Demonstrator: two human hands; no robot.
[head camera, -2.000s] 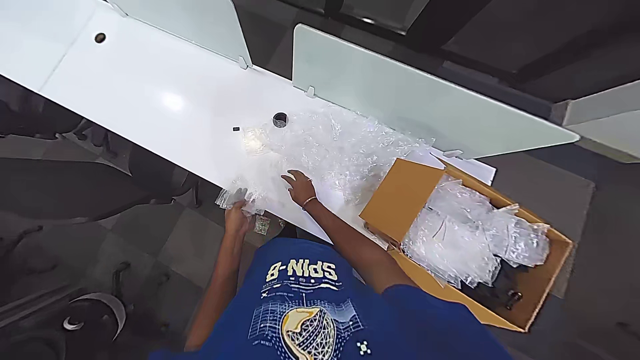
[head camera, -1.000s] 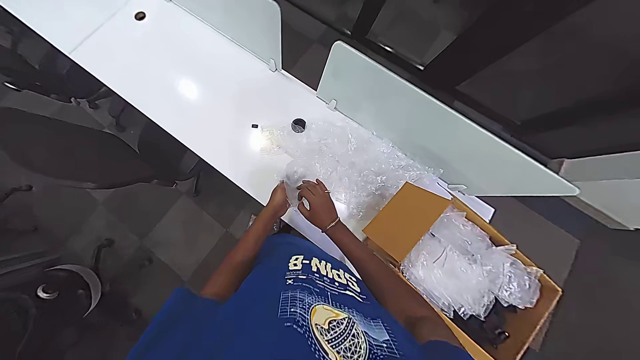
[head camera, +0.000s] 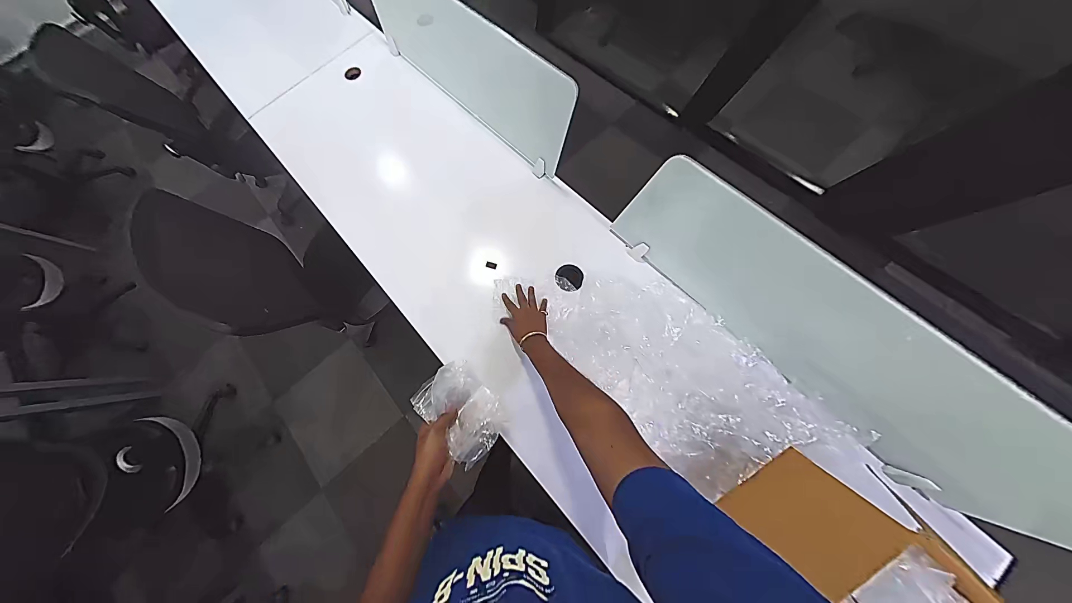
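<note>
My left hand (head camera: 435, 445) is closed on a bunch of clear plastic bags (head camera: 466, 412), just off the desk's near edge. Fingers spread, my right hand (head camera: 526, 316) lies on the left end of a loose pile of clear plastic bags (head camera: 662, 360) that covers much of the white desk (head camera: 435, 201). Whether its palm presses on a bag or on the bare desktop is hard to tell. A small dark object (head camera: 491, 265) lies on the desk beyond that hand, left of a round cable hole (head camera: 569, 277).
An open cardboard box (head camera: 821, 519) with more plastic bags (head camera: 909, 579) stands at the lower right. Frosted divider panels (head camera: 837, 327) line the desk's far edge. Dark office chairs (head camera: 222, 264) stand at the left. A second cable hole (head camera: 353, 74) is farther up.
My hands were close together at the desk's near edge one second ago. They are now apart, the right one reaching over the desk onto the pile's left end. The view has shifted.
</note>
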